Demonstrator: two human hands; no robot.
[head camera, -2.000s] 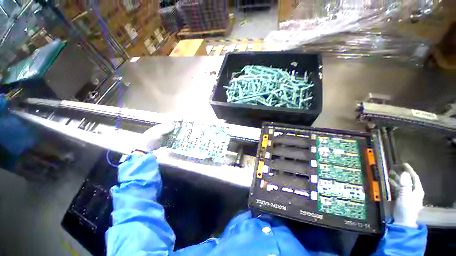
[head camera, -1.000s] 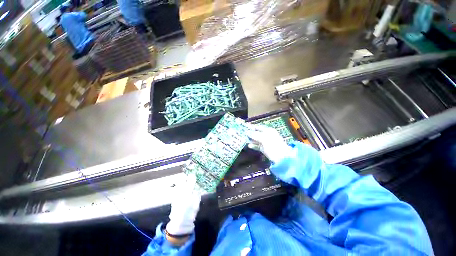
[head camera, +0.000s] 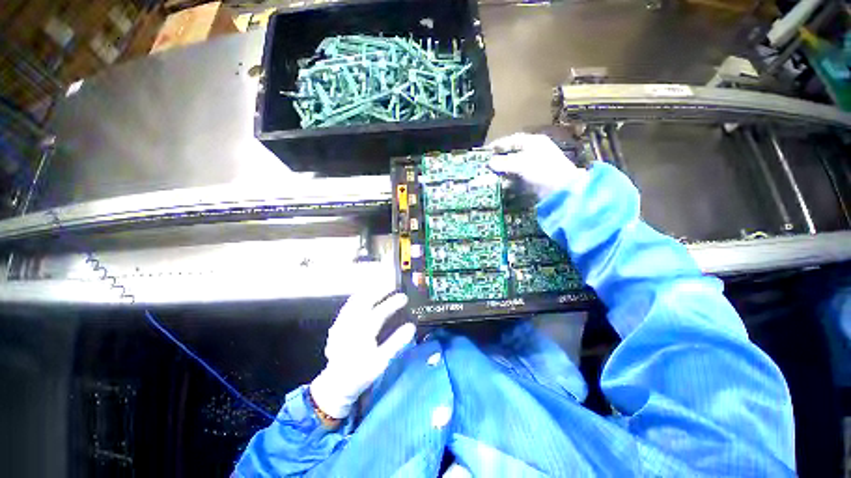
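Note:
A black carrier pallet (head camera: 403, 297) with orange clips on its left edge lies across the rail gap in front of me. A green PCB panel (head camera: 467, 227) lies in its left half. A second green panel (head camera: 544, 265) shows in the right half, partly hidden by my right sleeve. My gloved right hand (head camera: 534, 161) touches the top edge of the left panel, fingertips at its upper right corner. My gloved left hand (head camera: 367, 345) is at the pallet's lower left corner, fingers apart, holding nothing that I can see.
A black scrap bin (head camera: 373, 142) with a heap of pale-green strips (head camera: 387, 82) stands behind the pallet. Conveyor rails (head camera: 196, 201) run left, and further rails (head camera: 709, 101) with cross rods run right. A blue cord (head camera: 210, 366) hangs at lower left.
The panel held between both hands has gone down into the pallet's left half. My left hand has let go of it and moved to the pallet's corner. The view has shifted closer over the pallet.

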